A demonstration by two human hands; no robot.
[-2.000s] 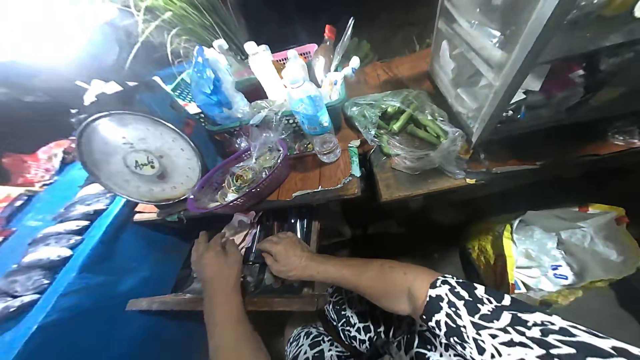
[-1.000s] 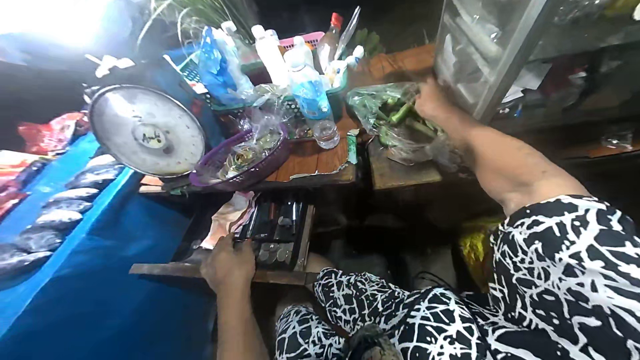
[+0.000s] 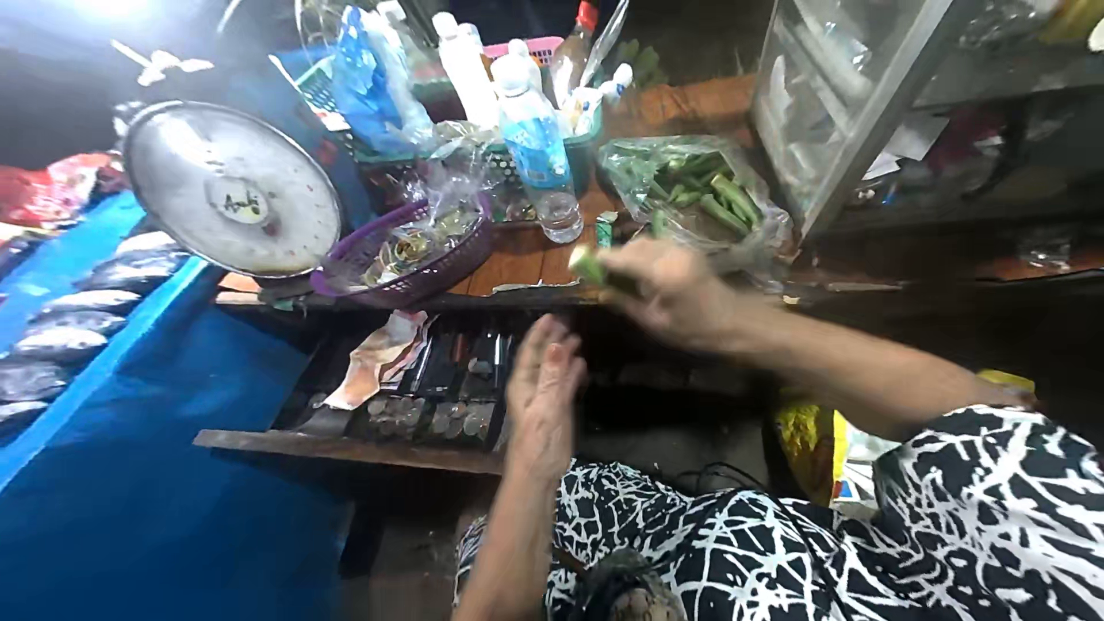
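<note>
My right hand [image 3: 668, 289], blurred, is closed around a green vegetable stalk [image 3: 589, 266] whose pale cut end points left, just in front of a clear plastic bag [image 3: 630, 164] holding green vegetable pieces [image 3: 729, 203]. My left hand [image 3: 545, 388] is raised with its fingers extended beside the right side of a pulled-out wooden drawer [image 3: 345, 451], and nothing shows in it. Inside the drawer lie crumpled banknotes [image 3: 379, 360], coins [image 3: 461, 420] in compartments and several dark, slim items [image 3: 448, 358].
A purple plastic basket [image 3: 414, 289] with rubber bands stands on the wooden counter, beside a round metal scale pan [image 3: 233, 190]. Behind are a green basket [image 3: 504, 168] and plastic bottles [image 3: 530, 129]. Fish [image 3: 65, 341] lie on the blue surface at left; a glass case [image 3: 849, 112] stands at right.
Two seconds ago both hands were at the drawer. My right hand reached to the bag of vegetables and has come back toward the left with a stalk. My left hand has moved right, off the drawer's front.
</note>
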